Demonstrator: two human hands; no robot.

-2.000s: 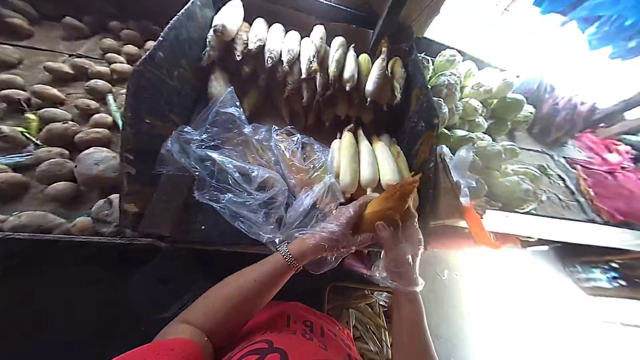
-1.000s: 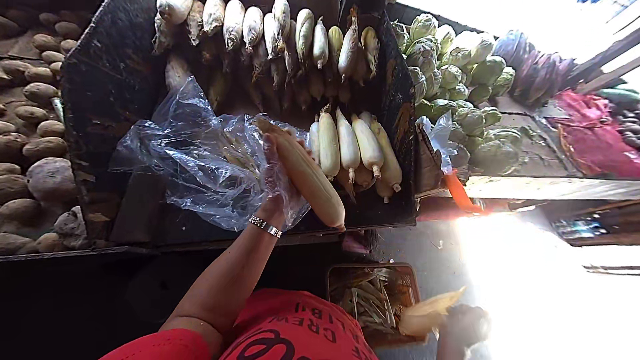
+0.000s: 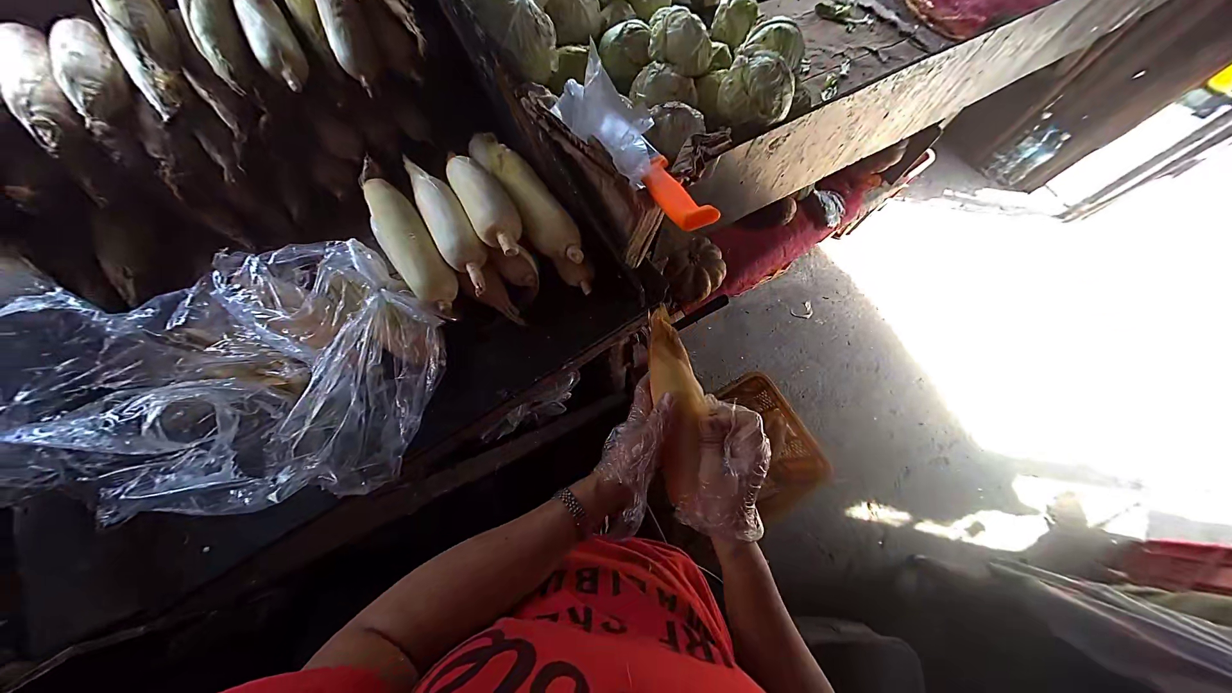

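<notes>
An ear of corn in its yellowish husk point(image 3: 677, 385) stands near upright in front of my shirt, its pointed end away from me. My left hand point(image 3: 633, 452), in a clear plastic glove, grips its left side. On its right side my right hand point(image 3: 729, 462), gloved too, is closed around the husk. Up and to the left, several pale ears of corn point(image 3: 414, 231) lie side by side on the dark stall shelf. A crumpled clear plastic bag point(image 3: 289, 385) with corn inside lies left of them.
An orange plastic crate point(image 3: 804, 452) stands on the floor just beyond my right hand. An orange-handled tool point(image 3: 679, 197) with plastic around it sticks out at the stall's corner post. Cabbages point(image 3: 683, 48) and a wooden ledge point(image 3: 847, 106) are behind it; more corn point(image 3: 144, 48) hangs over the upper left.
My right hand has come back from above the crate, where it held loose husk, to the corn in my left hand. My left hand has left the bag's side. The view has swung right.
</notes>
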